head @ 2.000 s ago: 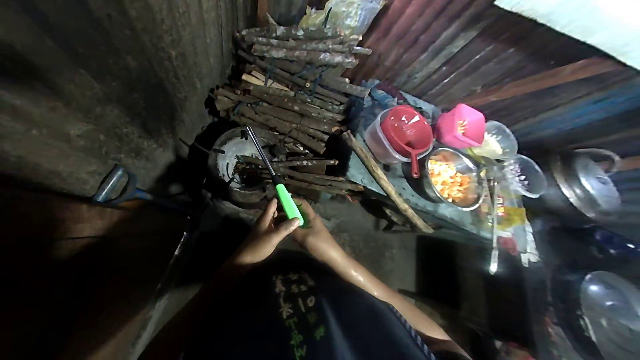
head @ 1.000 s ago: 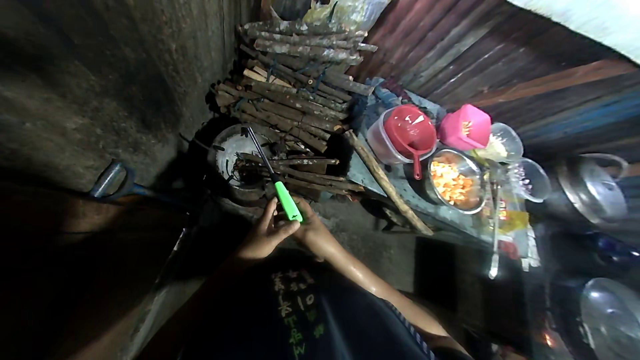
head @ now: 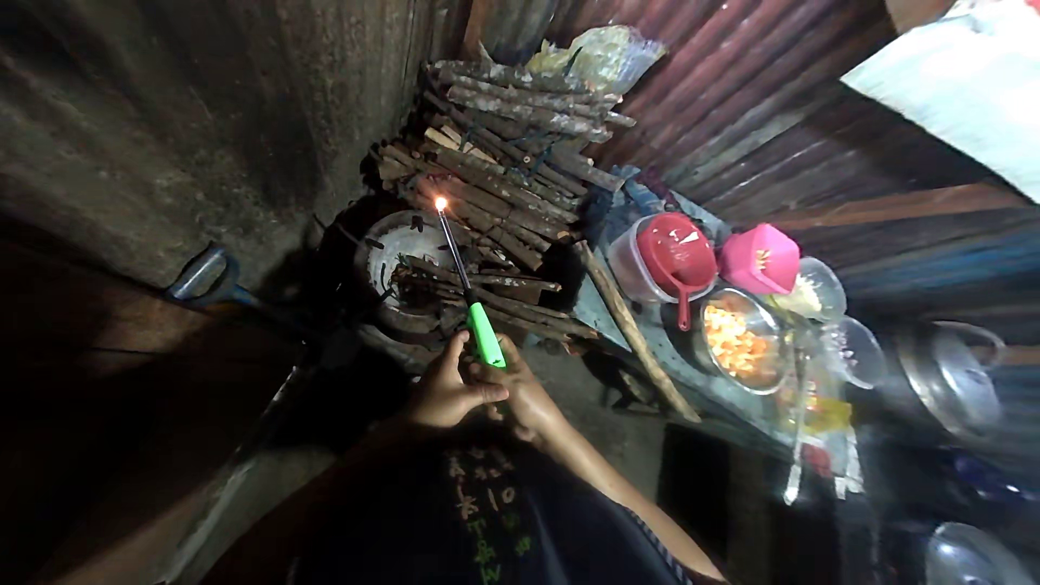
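Observation:
A green long-necked gas lighter [head: 486, 335] is held upright near the middle of the head view, with a small flame [head: 440, 203] at the tip of its dark metal neck. My right hand [head: 520, 386] is closed around the handle's lower end. My left hand [head: 447, 386] touches the handle from the left, its fingers bent; whether it also grips is partly hidden. Beyond the hands is a round stove [head: 390, 244] with a pale, ashy inside, and thin firewood sticks [head: 504, 301] reach into it from the right. The lighter's neck passes over these sticks.
Stacked firewood [head: 504, 179] lies behind the stove. On the right, a low bench [head: 597, 305] holds a red dipper [head: 674, 248], a pink container [head: 761, 258] and a metal bowl of chopped orange food [head: 743, 341]. A thick stick [head: 638, 333] leans there. A shovel handle [head: 203, 276] is at left.
A flame has appeared at the lighter's tip, where earlier frames show none. Both hands remain at the lighter in about the same place.

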